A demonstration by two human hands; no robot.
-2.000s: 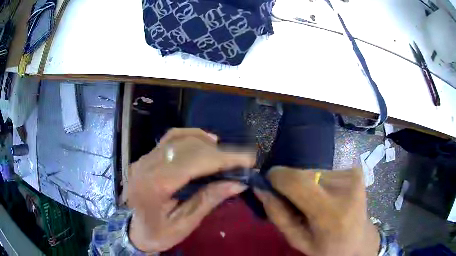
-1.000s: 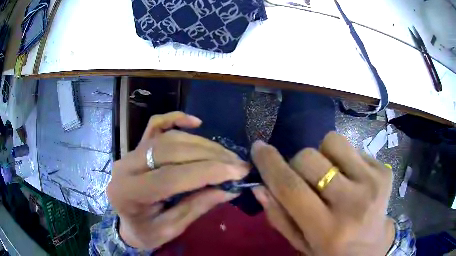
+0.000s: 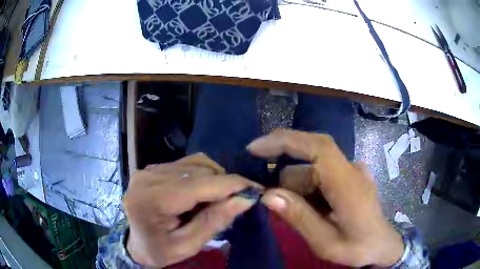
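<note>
My left hand (image 3: 184,207) and my right hand (image 3: 331,194) meet over my lap, low in the middle. Both are slightly blurred. My left thumb and fingers pinch a small dark fabric piece (image 3: 255,236), which hangs down between the hands. My right thumb tip touches it at the pinched edge, and my right index finger is raised and curved. Most of the piece's upper part is hidden by the fingers. Another patterned fabric piece (image 3: 210,23), navy with pale letters and checks, lies on the white table (image 3: 316,58) beyond my hands.
Thread snips (image 3: 450,60) lie on the table at right. A narrow dark fabric strip (image 3: 387,58) trails over the table's front edge. A wrapped silvery surface (image 3: 84,152) is at left beside a dark opening (image 3: 160,126). Pale scraps (image 3: 398,152) lie on the speckled floor at right.
The thin shiny bit between the fingertips no longer shows. The dark piece now hangs down below the hands. My right hand has turned, its index finger lifted away and its gold ring mostly hidden.
</note>
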